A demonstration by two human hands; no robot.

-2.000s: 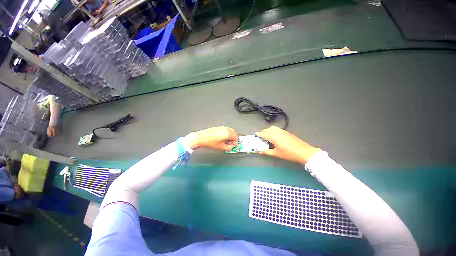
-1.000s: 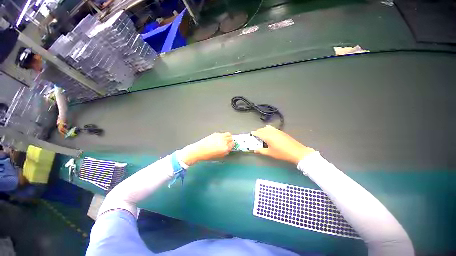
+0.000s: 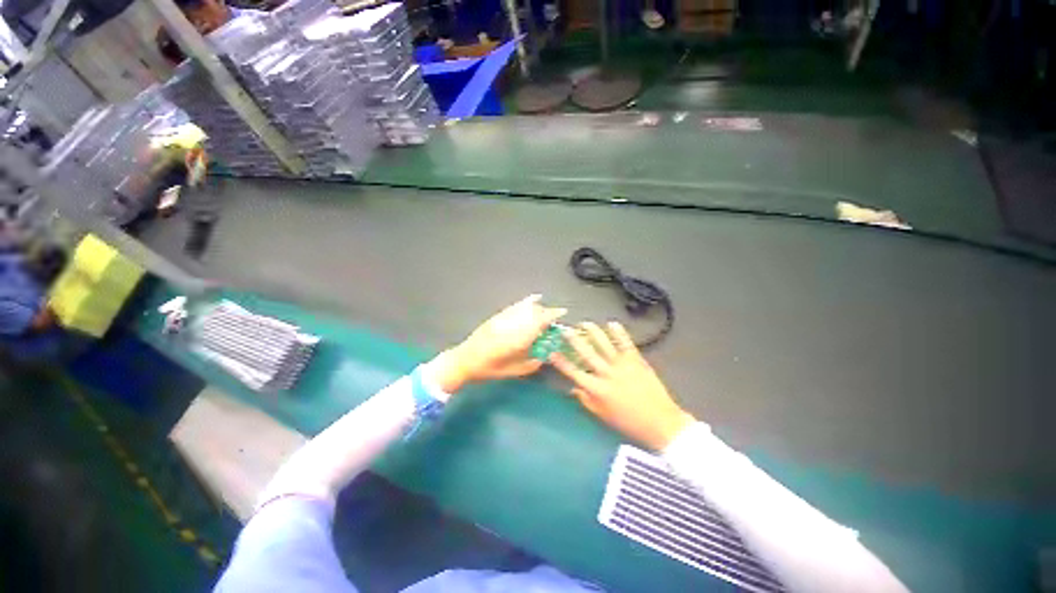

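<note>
A small circuit board [image 3: 549,344] lies between my two hands over the near side of the belt. Only its green end shows; my right hand covers the rest. My left hand [image 3: 500,343] grips the board's left end with its fingers. My right hand [image 3: 614,376] lies over the board with its fingers spread; whether it grips is unclear. A black coiled cable [image 3: 625,284] lies on the belt behind my right hand. A white sheet with rows of dark marks [image 3: 672,510] lies on the green ledge, partly under my right forearm.
Spare sheets [image 3: 249,344] and a small white tool [image 3: 174,313] lie on the ledge at left. A yellow stack [image 3: 95,286] and a person's blue sleeve [image 3: 17,295] are at far left. Grey tray stacks [image 3: 290,93] stand beyond the belt [image 3: 834,336]; another worker's hand is blurred there.
The view has turned left. My right hand has gone from holding the board's right end to lying over it with spread fingers. The other board at far left has moved farther away.
</note>
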